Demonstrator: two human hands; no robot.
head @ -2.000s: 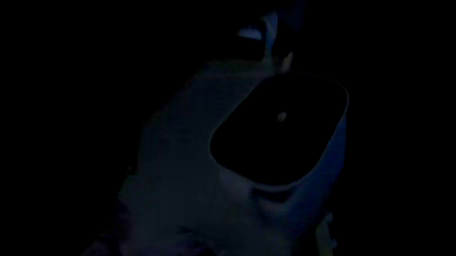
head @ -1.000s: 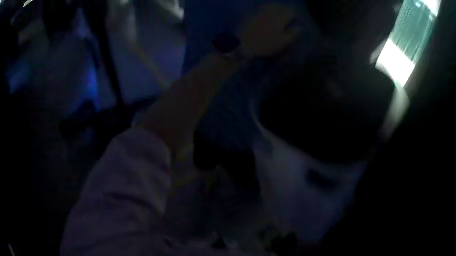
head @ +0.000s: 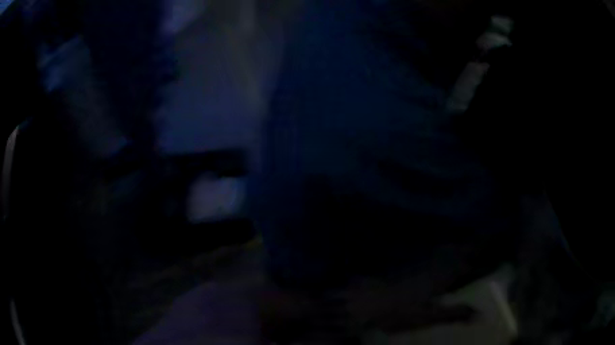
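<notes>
The frame is very dark and blurred. A pale box-like thing point(head: 482, 313), perhaps the white unit, shows at the bottom right, cut off by the lower edge. A dark finger-like shape lies across its left part. It may be my left hand point(head: 435, 313), but its fingers and grip cannot be made out. A dim purple-pink sleeve point(head: 202, 317) is at the bottom left. My right hand cannot be seen.
A dark blue sheet or cloth point(head: 337, 101) fills the middle. Pale blurred surfaces point(head: 209, 101) and a small light patch point(head: 216, 197) are at the left. A narrow pale object point(head: 469, 84) is at the upper right. The far right is black.
The view has shifted. The raised left forearm with its dark wristband is gone from the middle. The white unit with the black oval panel no longer shows at the right; a pale shape is lower down.
</notes>
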